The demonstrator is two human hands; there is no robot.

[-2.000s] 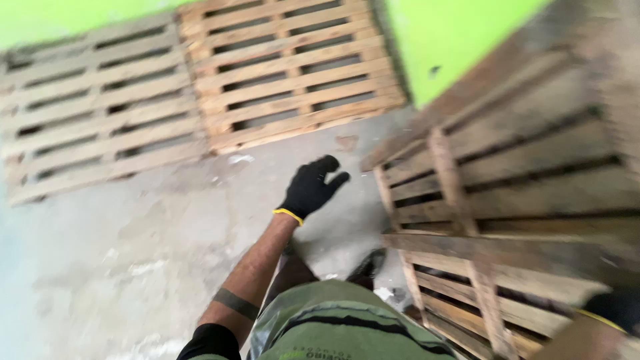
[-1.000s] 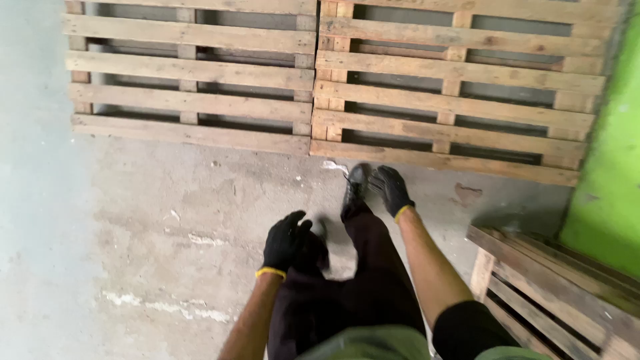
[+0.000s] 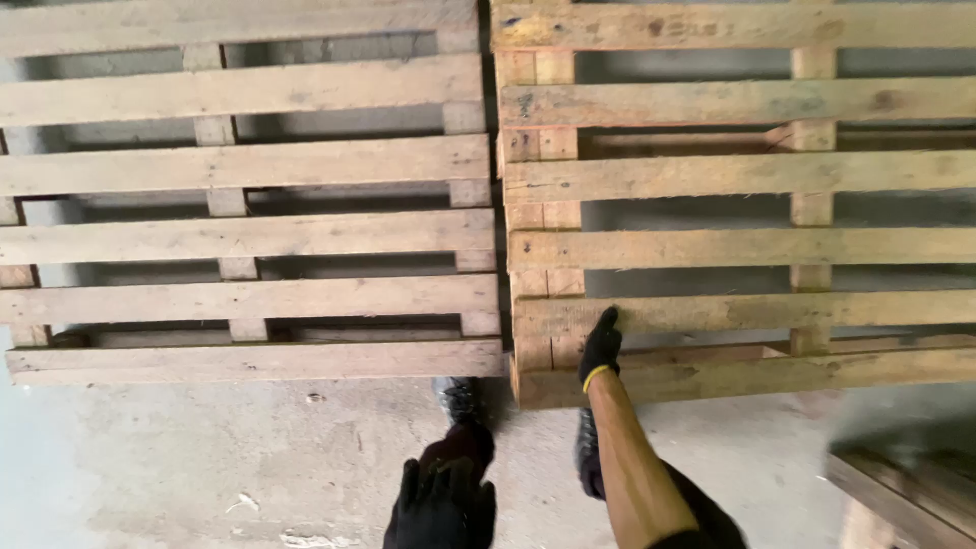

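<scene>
My right hand (image 3: pixel 602 347), in a black glove with a yellow cuff, lies at the near left corner of the right wooden pallet (image 3: pixel 732 248). Its fingers reach over the second slat from the near edge; whether they grip it I cannot tell. My left hand (image 3: pixel 442 507), in a black glove, hangs over my leg at the bottom with fingers somewhat spread and nothing seen in it. The left wooden pallet (image 3: pixel 305 236) lies flat beside the right one, a narrow gap between them.
Both shoes stand near the pallets' near edges on the concrete floor (image 3: pixel 213 450), which has white scraps on it. A darker wooden pallet or frame (image 3: pixel 900 496) stands at the lower right.
My right hand has moved from beside my shoe onto the right pallet. The pallets fill more of the view, and a gap now shows between them.
</scene>
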